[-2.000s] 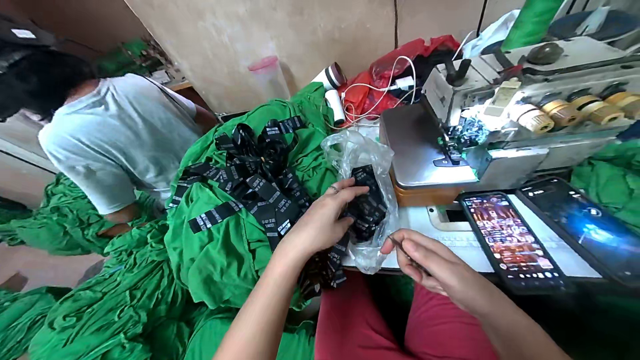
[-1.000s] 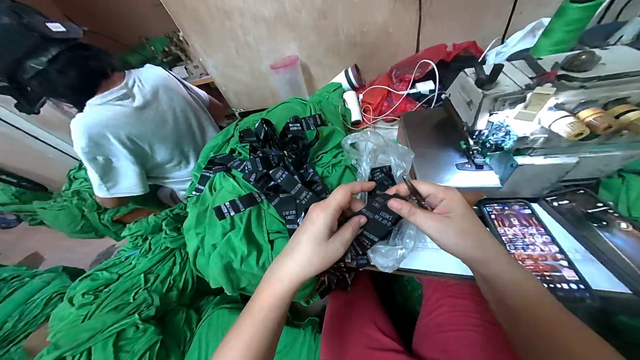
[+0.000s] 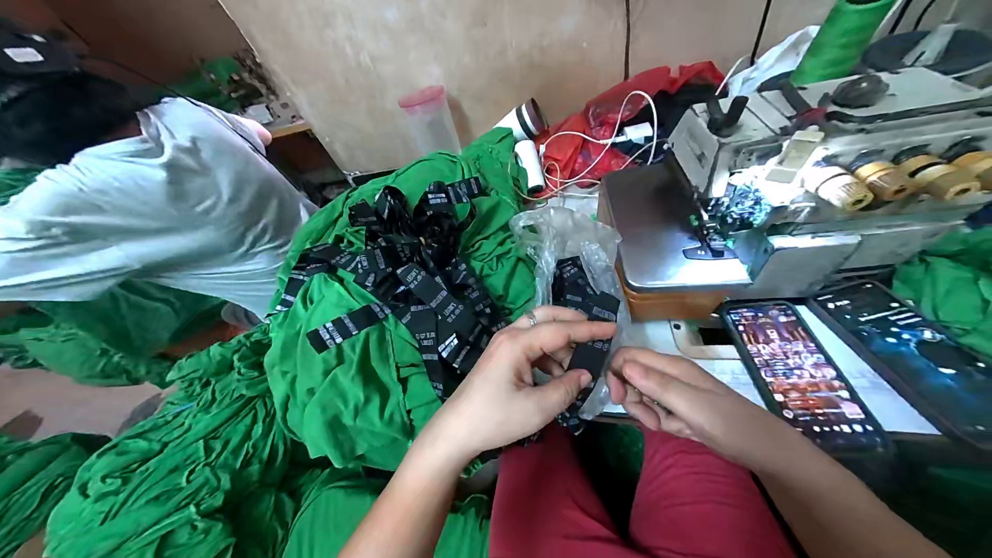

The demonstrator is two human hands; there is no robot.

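My left hand (image 3: 527,372) pinches a black woven label strip (image 3: 590,355) with pale print between thumb and fingers. My right hand (image 3: 666,391) is just right of the strip, its fingers curled together; a small dark tool seems to lie in it, mostly hidden. Behind both hands a clear plastic bag (image 3: 570,229) holds more black labels (image 3: 572,280). To the left, a tangled heap of black label strips (image 3: 442,302) lies on a pile of green fabric (image 3: 349,395).
An overlock sewing machine (image 3: 821,186) stands at the right, with two phones (image 3: 802,372) before it. White cables (image 3: 612,139), red plastic (image 3: 577,143) and a pink-lidded container (image 3: 430,124) are near the wall. A person in a white shirt (image 3: 178,201) is at the left.
My right hand has come off the label strip it touched one second ago and moved slightly right. My left hand still holds a strip. The person at the left has leaned over.
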